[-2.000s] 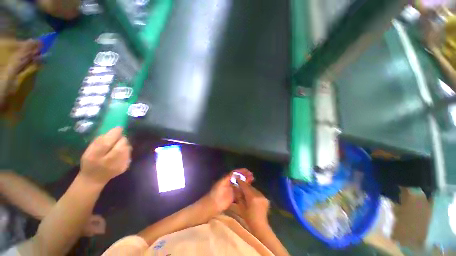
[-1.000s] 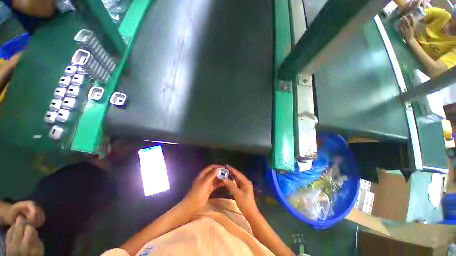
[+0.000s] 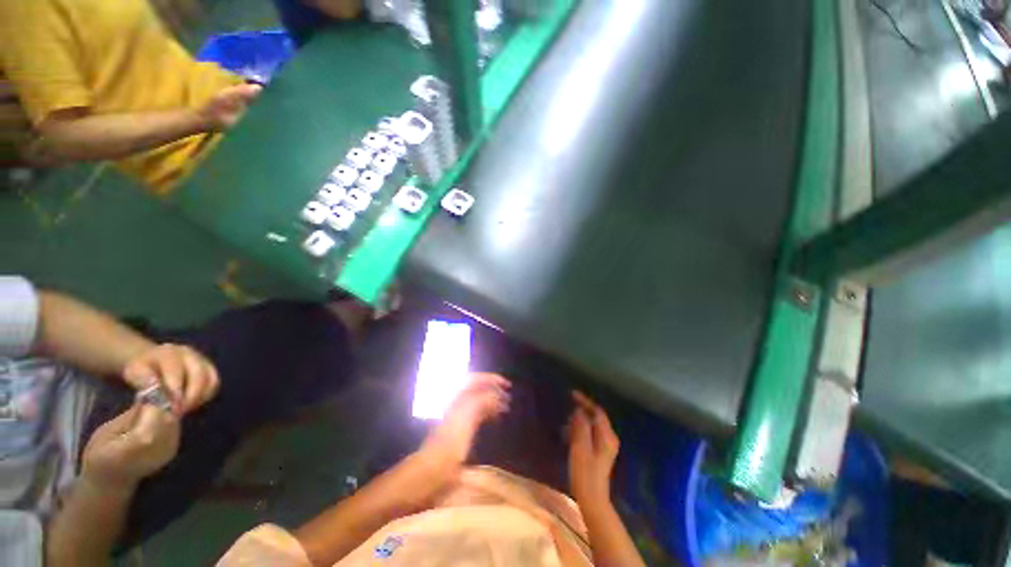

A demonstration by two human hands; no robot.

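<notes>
My left hand (image 3: 475, 406) is beside the glowing smartphone (image 3: 442, 369) at lap level, its fingers spread and nothing seen in them. My right hand (image 3: 593, 435) is apart from it, under the belt's end, with fingers curled; whether it holds anything cannot be told. No housing shows in either hand. One square white housing (image 3: 458, 202) lies on the belt's left edge and another (image 3: 410, 199) on the green rail. Two rows of housings (image 3: 357, 198) lie on the side table, beside stacked ones (image 3: 431, 142).
The dark belt (image 3: 665, 199) ends in front of me, with a green rail (image 3: 765, 410) on its right. A blue tub (image 3: 693, 504) with scraps stands below it. A green post (image 3: 453, 66) rises at the left rail. A person's hands (image 3: 155, 410) hold a small part at left; a person in yellow (image 3: 122, 89) sits beyond.
The view has turned, shifting the belt and tub to the right. My hands have moved apart, and the housing they held together is no longer visible. My left hand is now by the phone.
</notes>
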